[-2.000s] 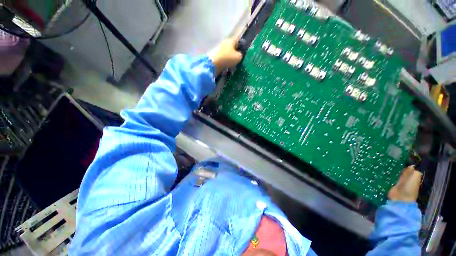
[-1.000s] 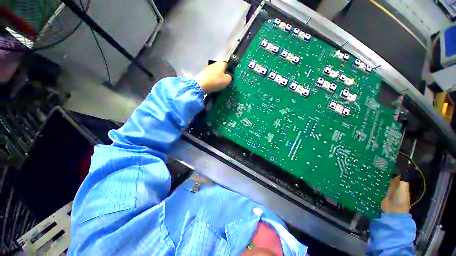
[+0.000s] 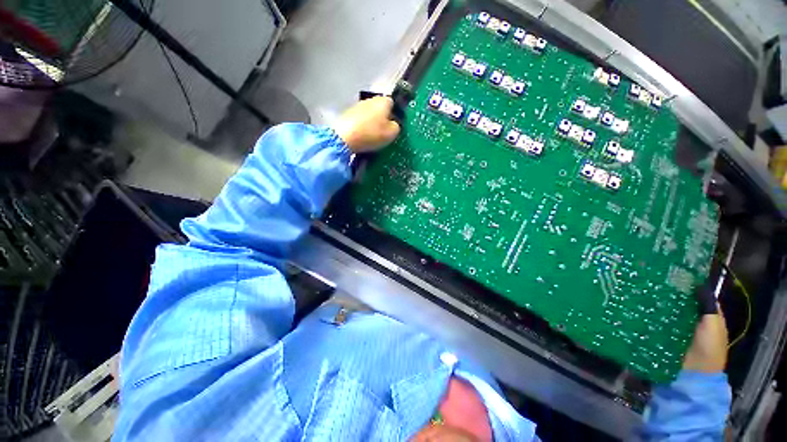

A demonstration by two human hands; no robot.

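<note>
A large green circuit board with several white blocks on its upper face lies tilted in view over the conveyor. My left hand is closed on the board's left edge, at a dark edge piece. My right hand grips the board's lower right edge, with a black cover at the fingertips. The fingers under the edges are hidden. The near conveyor rail runs below the board, close to my body.
A deep black bin stands at the left, with a slotted metal plate below it. A fan is at the upper left. The far conveyor rail runs behind the board. A yellow cable loops at the right.
Since one second ago the board's right side and my right hand have shifted a little to the right. Both hands keep their hold. The board sits lower in view than two seconds ago.
</note>
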